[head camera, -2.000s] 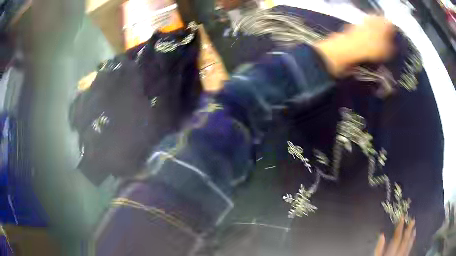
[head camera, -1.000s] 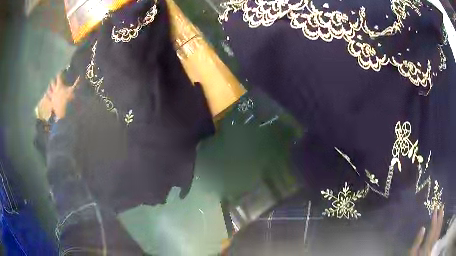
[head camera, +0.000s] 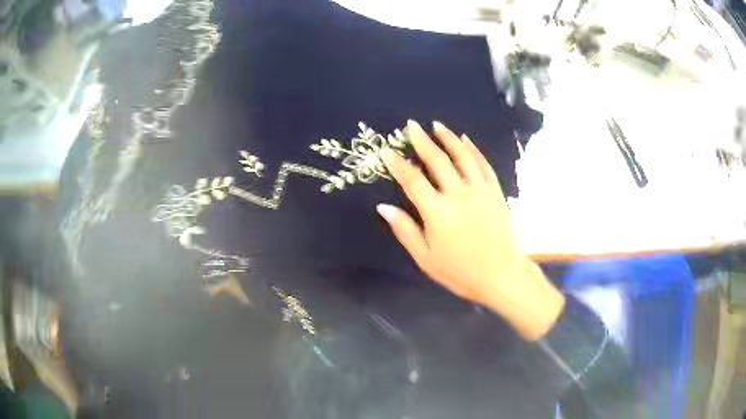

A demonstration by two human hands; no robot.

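A large black garment panel point(head camera: 368, 237) with pale gold embroidered flowers and a zigzag line covers the middle of the view, over the white table and toward my lap. My right hand point(head camera: 454, 209) lies palm down on the panel, fingers apart, with fingertips beside an embroidered flower point(head camera: 364, 159). It grips nothing. My left hand is not in view. The left part of the panel is blurred.
Black thread snips point(head camera: 627, 153) lie on the white table point(head camera: 572, 209) at right. Blurred machine parts point(head camera: 528, 65) stand at the top right, at the panel's edge. A blue basket point(head camera: 671, 303) is below the table edge at right.
The view has swung from the floor and cardboard boxes to the table. My left hand, seen at the far left before, has left the picture. My right hand now shows fully on the panel.
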